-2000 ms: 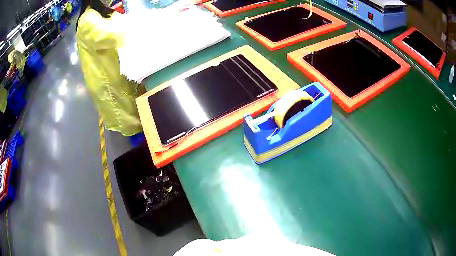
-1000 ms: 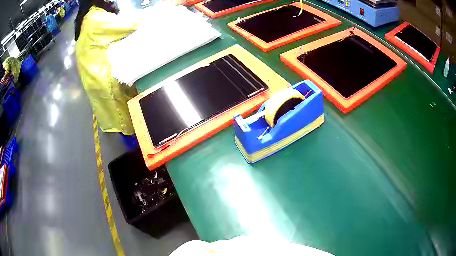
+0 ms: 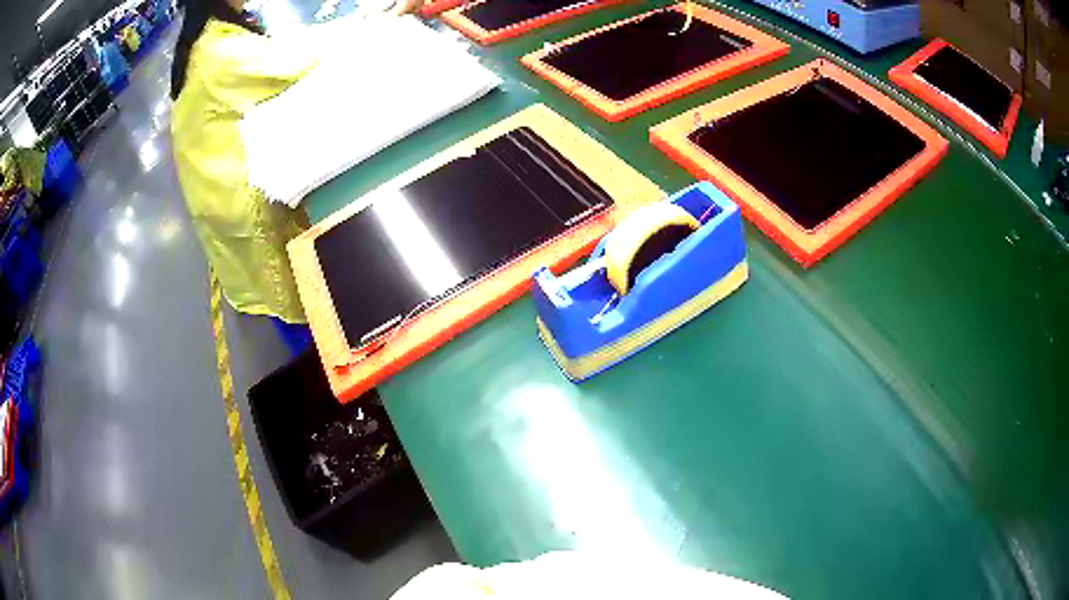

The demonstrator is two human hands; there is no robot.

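A glossy black laptop display assembly (image 3: 469, 223) lies face up in an orange foam tray (image 3: 440, 340) on the green bench mat, with a bright lamp streak across it. A thin wire runs along its near edge. A blue tape dispenser (image 3: 656, 311) with a yellowish base stands against the tray's near right side, with a tape roll (image 3: 639, 244) in it. Neither of my hands is in the picture. A white, overexposed shape shows at the bottom edge; I cannot tell what it is.
More foam trays with black screens lie behind and to the right (image 3: 809, 240). White foam sheets (image 3: 363, 106) lie at the back left by a person in a yellow jacket (image 3: 229, 176). A black bin (image 3: 340, 516) with scraps stands on the floor. A blue-and-white device (image 3: 862, 24) is at the far side.
The whole bench view has shifted a little to the left in the picture. The trays, screens and dispenser keep their places relative to each other. The person's arms by the white sheets have moved slightly.
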